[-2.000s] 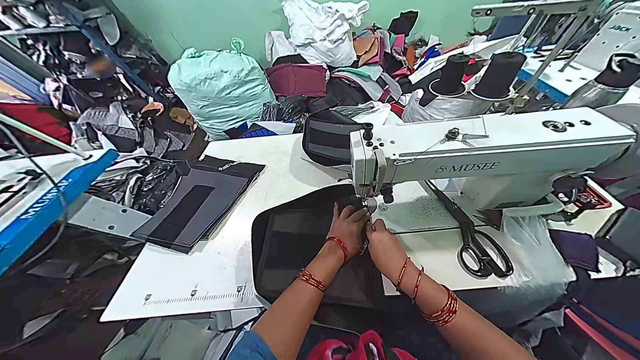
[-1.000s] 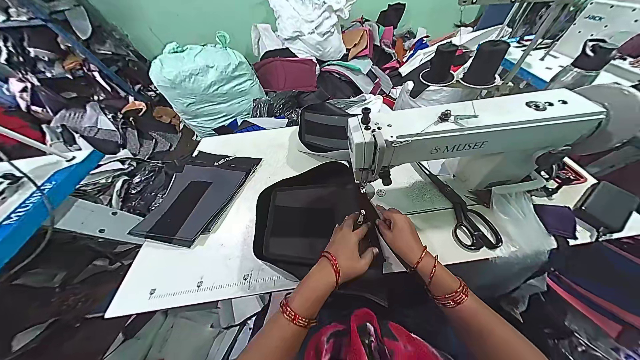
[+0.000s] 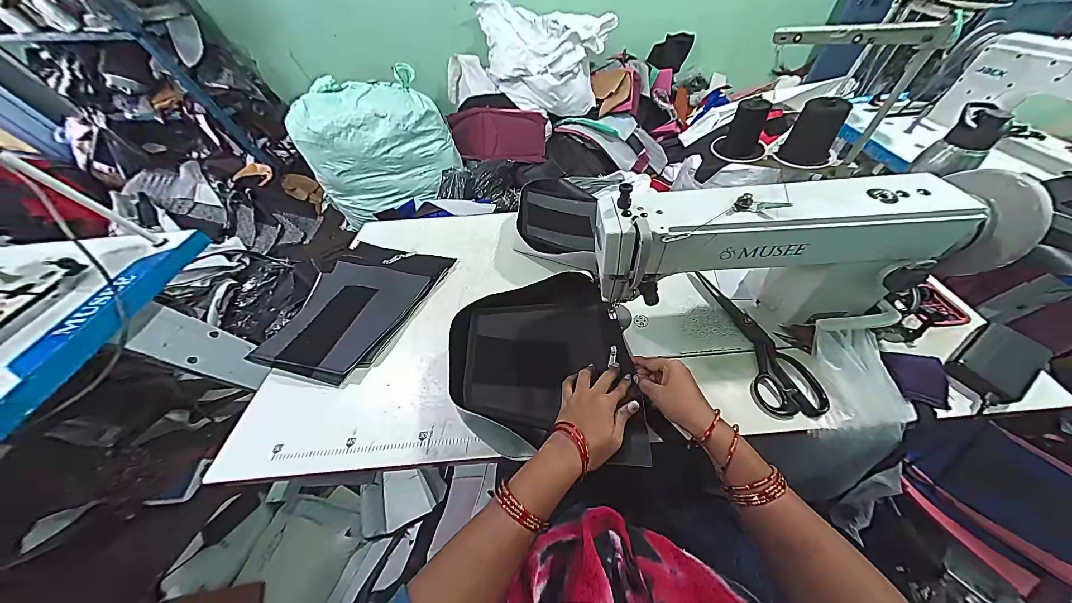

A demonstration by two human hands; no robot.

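A black fabric panel (image 3: 528,356) with a dark inset lies flat on the white sewing table, its right edge under the needle of the white Musee sewing machine (image 3: 787,230). A metal zipper pull (image 3: 612,358) shows at that edge, just below the presser foot. My left hand (image 3: 596,410) presses on the panel's lower right part with spread fingers. Beside it, the fingertips of my right hand (image 3: 667,389) pinch the black edge strip. What lies beneath my fingers is hidden.
Black-handled scissors (image 3: 783,368) lie right of my right hand. Stacked dark panels (image 3: 335,322) rest at the table's left, another black piece (image 3: 557,216) behind the machine head. Black thread cones (image 3: 812,132) stand at the back. A pale green sack (image 3: 373,142) sits beyond the table among fabric scraps.
My hands were close together below the needle two seconds ago; they now sit lower along the panel's right edge. The zipper pull now shows plainly between my hands and the presser foot.
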